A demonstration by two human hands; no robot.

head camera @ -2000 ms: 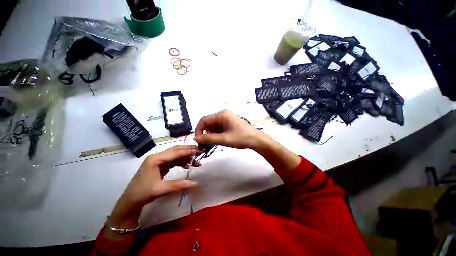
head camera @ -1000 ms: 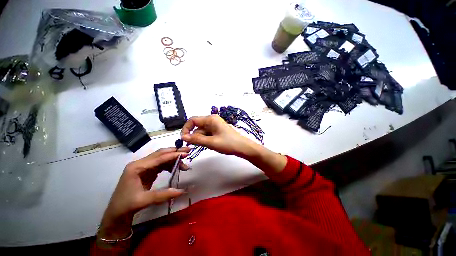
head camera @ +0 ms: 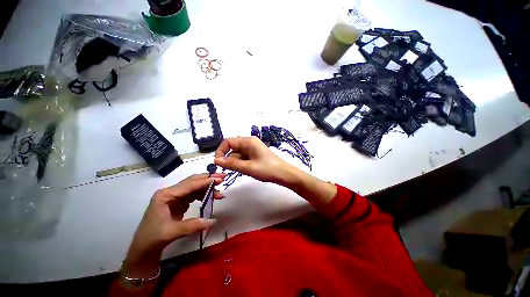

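Note:
My left hand [head camera: 174, 212] holds a thin tag set [head camera: 206, 206] edge-on between thumb and fingers, above the table's near edge. My right hand [head camera: 250, 158] pinches a tag string just above it; the string's small dark knob [head camera: 211, 168] shows at the top of the tag set. Where the string passes through the cards is too small to tell. A tangled bunch of tag strings [head camera: 278, 139] lies behind my right hand. The stack of black hang tags [head camera: 150, 142] lies left of centre. The barcode card stack [head camera: 203, 123] lies beside it.
A heap of finished tags [head camera: 386, 93] lies at the right, with a drink cup [head camera: 342, 43] at its back edge. Rubber bands [head camera: 210, 67], a green tape roll [head camera: 168, 20] and a clear bag with black items [head camera: 99, 55] are behind. A flat clear bag [head camera: 35, 151] lies far left.
Both hands have moved slightly left from over the string bunch, which now shows. The tag set now stands edge-on in my left hand. Over the last second the hands have barely moved.

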